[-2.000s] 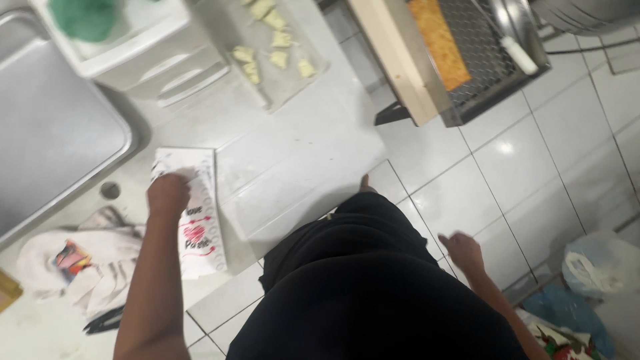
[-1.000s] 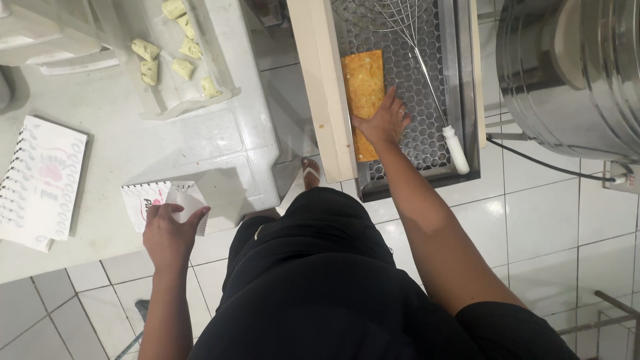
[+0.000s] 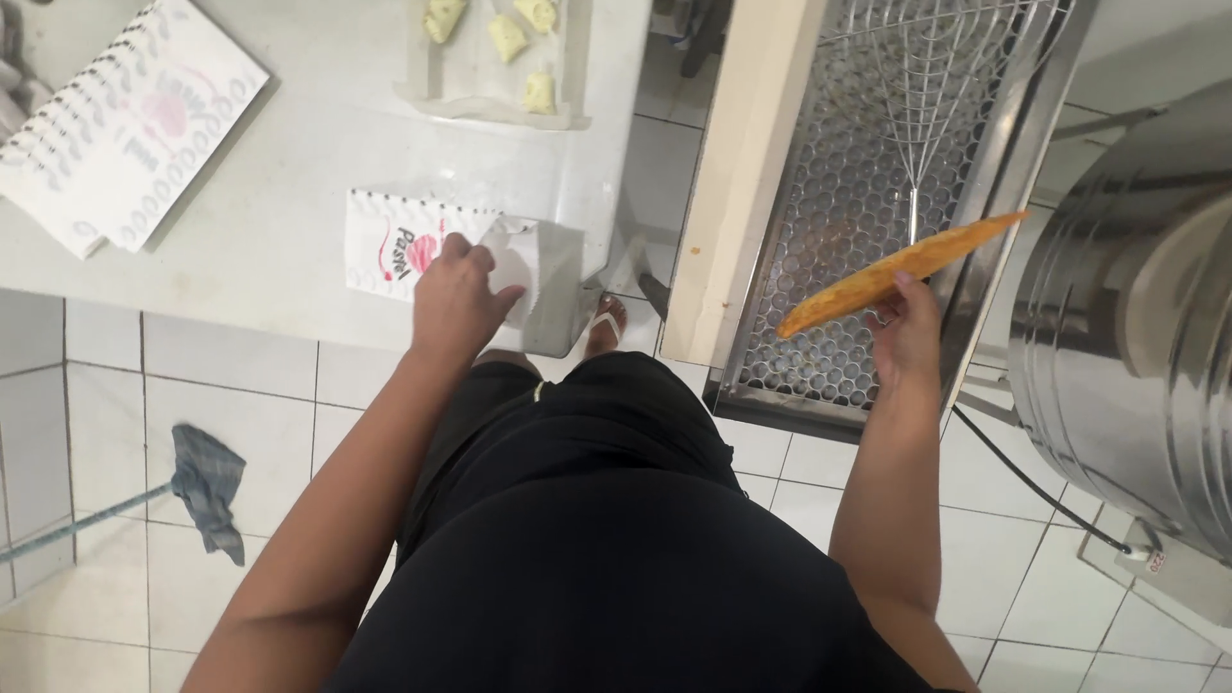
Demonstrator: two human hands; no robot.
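Observation:
My left hand (image 3: 462, 294) grips a small printed paper bag (image 3: 380, 252) at the near edge of the white table, its mouth toward the right. My right hand (image 3: 905, 322) holds a flat, golden fried pastry (image 3: 895, 274) up on its edge, over a metal draining tray (image 3: 823, 356) with a perforated bottom. A large wire whisk (image 3: 914, 125) lies in that tray, its lower part hidden behind the pastry. More printed paper bags (image 3: 164, 115) lie in a stack at the table's left.
Small filled dough pieces (image 3: 507, 38) sit on a lined tray (image 3: 452, 104) at the table's back. A round metal machine (image 3: 1107, 318) stands at the right with a black cable (image 3: 1035, 505). A mop with a grey cloth (image 3: 207, 491) is on the tiled floor at the left.
My right hand, on the pastry in the tray one second ago, has lifted it. Two seconds ago that hand hung over the floor and my left hand was on the bag stack. The view has shifted.

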